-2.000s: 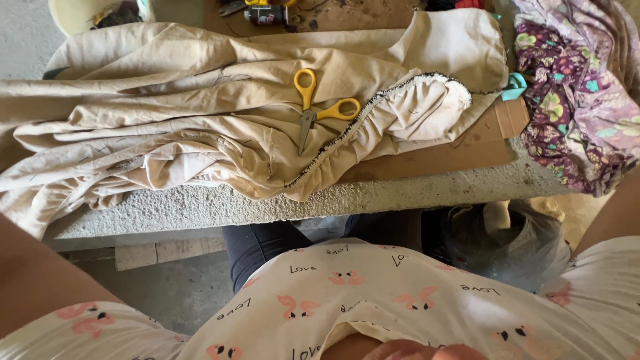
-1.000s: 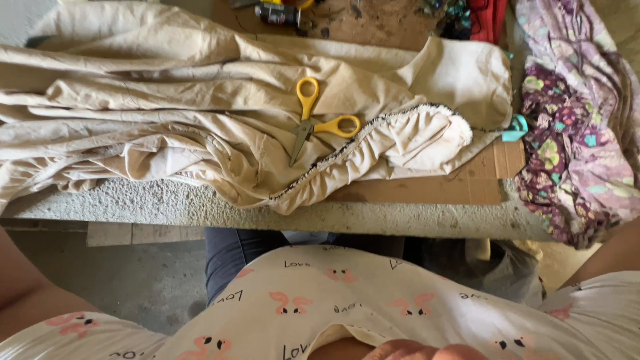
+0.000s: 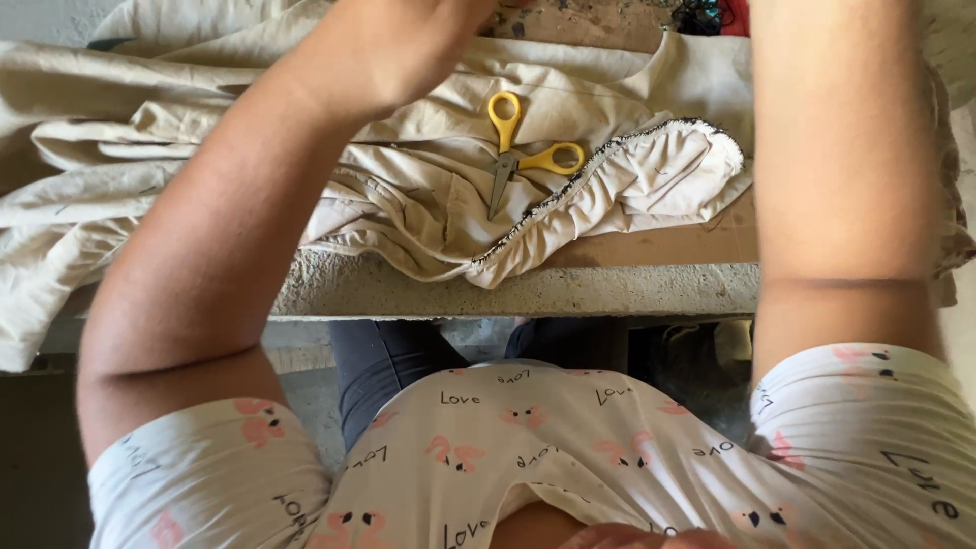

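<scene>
My left hand [image 3: 419, 46] reaches over the beige cloth [image 3: 595, 65] and is cut off by the top edge, so its fingers and anything in them cannot be made out. Of my right arm only the forearm shows at the right; my right hand lies beyond the top of the view. Yellow-handled scissors [image 3: 505, 164] lie on the cloth with handles spread and blades pointing down toward the near edge. To their right runs a gathered edge of the cloth with dark stitching [image 3: 587, 171], curling around a rounded end.
The cloth lies over a rough concrete slab [image 3: 518, 293] and brown cardboard [image 3: 663, 248]. Dark tangled threads [image 3: 694, 15] and something red [image 3: 733, 17] are at the top right. Patterned fabric [image 3: 953, 229] hangs by the right forearm. My legs are below the slab.
Both arms have come up from the sides and now stretch forward across the slab, past the top edge. The scissors remain on the beige cloth.
</scene>
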